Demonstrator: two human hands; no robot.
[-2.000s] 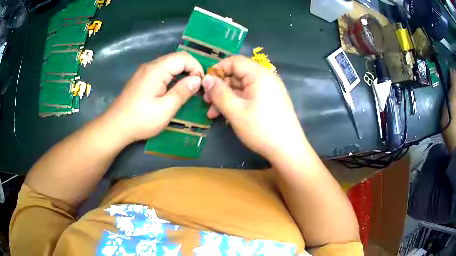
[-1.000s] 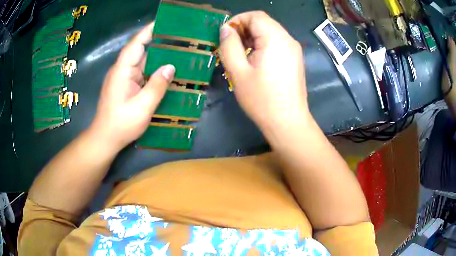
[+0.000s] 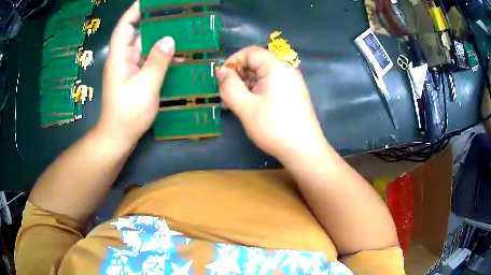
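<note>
A green circuit board panel point(image 3: 186, 80) stands almost upright in view before me, its top cut off by the picture's edge. My left hand point(image 3: 134, 75) holds it by the left side, thumb on top. My right hand point(image 3: 264, 91) pinches a small orange flex cable point(image 3: 232, 66) between thumb and finger at the panel's right edge; whether the flex touches the edge pads is hidden by the fingertips. A pile of loose yellow flex cables point(image 3: 284, 49) lies on the mat right of the panel.
Fitted panels point(image 3: 62, 64) with yellow hooks lie stacked at left. At right are a white card point(image 3: 373, 52), thin pointed tweezers point(image 3: 388, 102), scissors loops point(image 3: 402, 62), a reddish reel point(image 3: 392, 19) and a yellow handle point(image 3: 438, 19). A cardboard box point(image 3: 432, 198) with red material stands below right.
My left hand has gone from pinching with the right to holding the panel. The panel has turned straighter. My right hand has moved down its right edge, leaving the yellow pile in view.
</note>
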